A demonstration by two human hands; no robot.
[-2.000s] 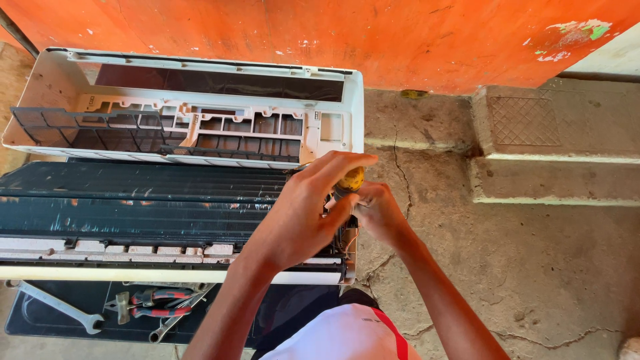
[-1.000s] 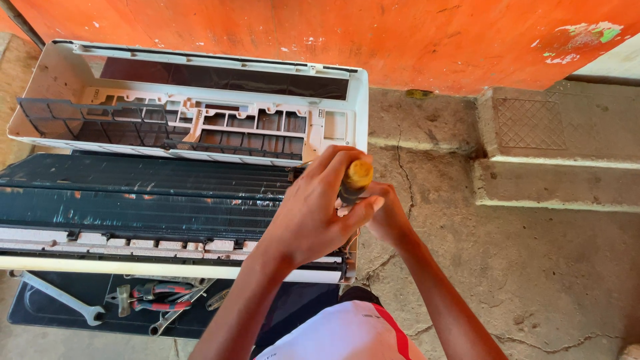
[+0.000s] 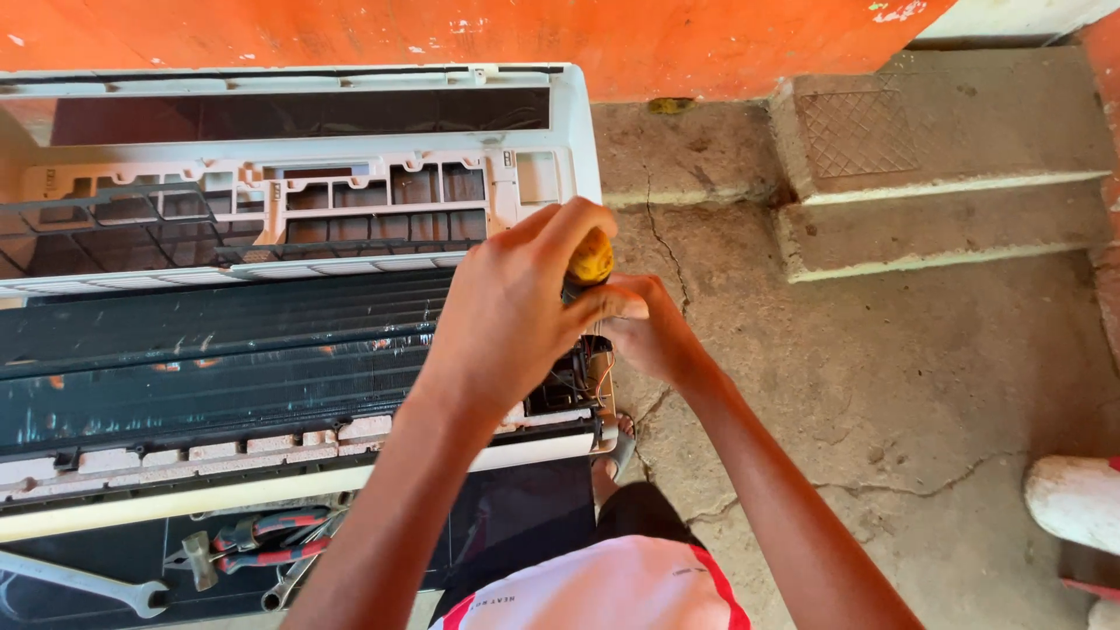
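Note:
My left hand [image 3: 525,306] is closed around a screwdriver with a yellow and black handle [image 3: 592,258], over the right end of an opened indoor air-conditioner unit. Just beyond it, partly behind the handle, my right hand [image 3: 647,328] is bent at the unit's end; what its fingers touch is hidden. Below the hands, thin wires [image 3: 605,376] and dark parts show at that end. The unit's dark finned coil [image 3: 219,376] stretches to the left. The screwdriver's tip is out of sight.
A white plastic front casing [image 3: 584,131] lies behind the unit against the orange wall. On a dark panel in front are an open-end wrench [image 3: 87,573], red and black pliers [image 3: 271,556] and a hammer [image 3: 201,560]. Concrete steps [image 3: 945,236] rise at right; the floor is cracked.
The yellow handle's angle in my left hand has shifted slightly. Both hands stay at the unit's right end.

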